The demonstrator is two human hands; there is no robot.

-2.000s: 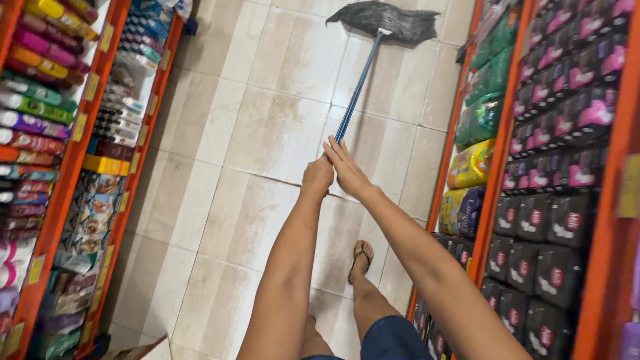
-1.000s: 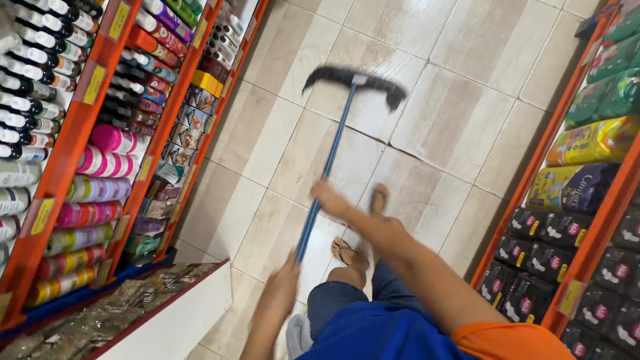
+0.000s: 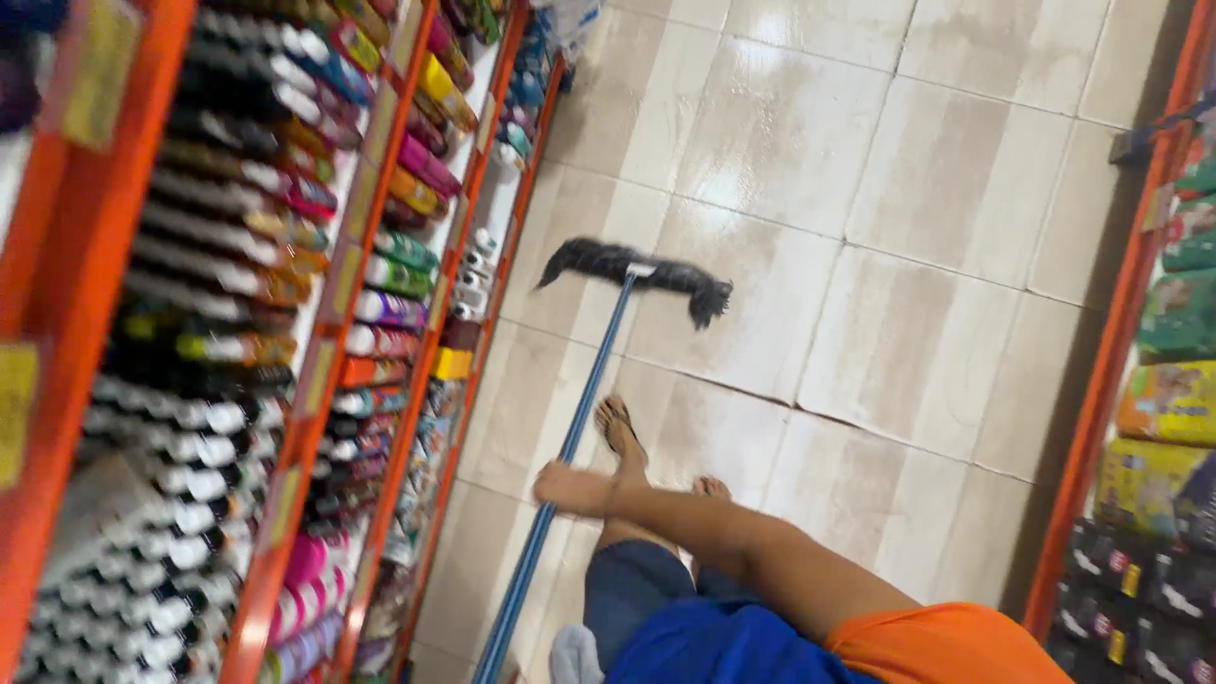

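Observation:
My right hand (image 3: pixel 574 488) is closed around the blue handle (image 3: pixel 591 399) of a floor mop, roughly halfway along the part that shows. The mop's dark, wet-looking head (image 3: pixel 651 272) lies across the floor tiles ahead of my feet, a little blurred, joined to the handle by a pale clamp. The handle runs down to the bottom edge of the view. My left hand is out of view; the arm that shows comes from an orange sleeve on the right. Which hand this arm ends in is hard to tell from the crossing alone.
Orange-edged shelves (image 3: pixel 328 361) packed with bottles line the left side. On the right an orange-edged shelf (image 3: pixel 1092 427) holds packaged goods. Pale floor tiles (image 3: pixel 912 332) between them look wet in places. My sandalled foot (image 3: pixel 619 427) stands near the handle. A grey cloth (image 3: pixel 574 654) hangs by my shorts.
Two seconds ago both hands were together on the handle, and a second ago they were spread along it. Now one hand shows. The mop head has come closer to my feet, and the view has shifted.

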